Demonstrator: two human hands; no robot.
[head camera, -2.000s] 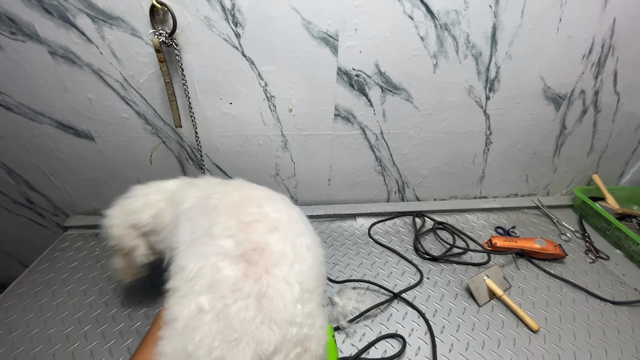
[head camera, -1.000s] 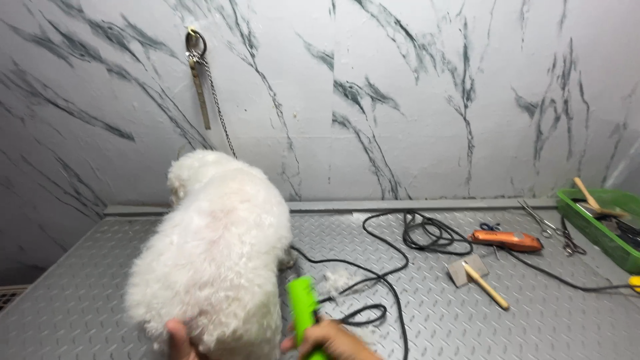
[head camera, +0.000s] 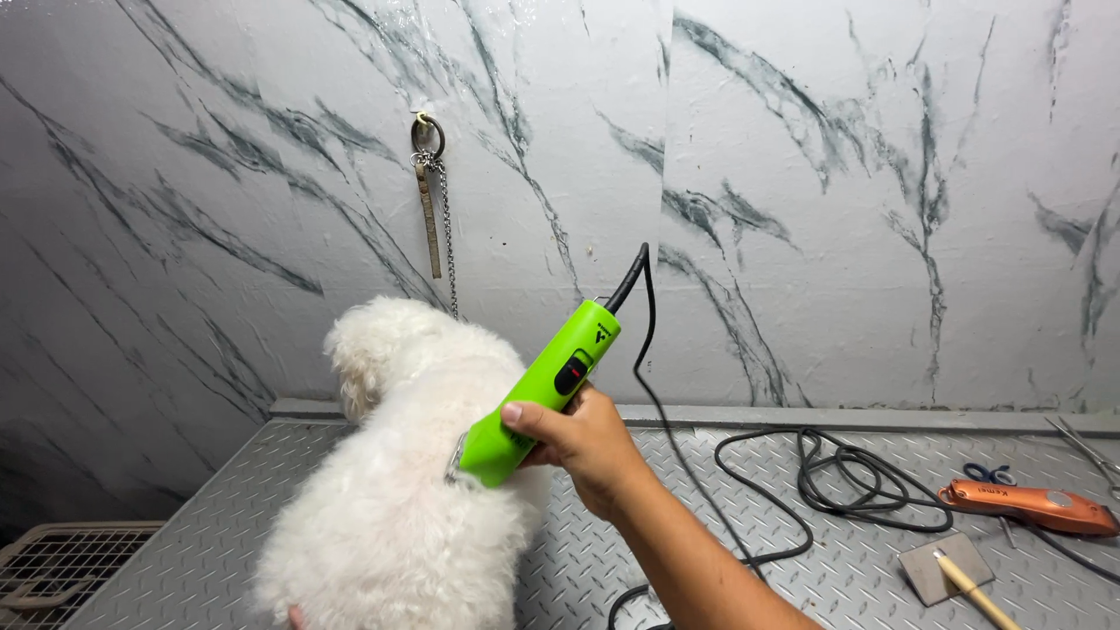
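Note:
A white curly-coated dog (head camera: 411, 490) stands on the diamond-plate metal table (head camera: 219, 490), its head turned to the left. My right hand (head camera: 582, 437) grips a green corded hair clipper (head camera: 547, 376), thumb on its top side. The clipper's blade touches the fur on the dog's back. Of my left hand (head camera: 296, 618) only a fingertip shows, against the fur at the dog's lower left; the rest is hidden by the dog or out of the frame.
Black cable (head camera: 840, 477) lies coiled on the table. At the right are an orange clipper (head camera: 1028, 506), a slicker brush (head camera: 949, 569), scissors (head camera: 1089, 448) and blue-handled scissors (head camera: 989, 473). A chain (head camera: 448, 236) hangs from a wall hook. A plastic crate (head camera: 74, 564) stands at lower left.
My right hand has raised the green clipper from beside the dog and brought its blade onto the dog's back. Less of my left hand shows than one second ago.

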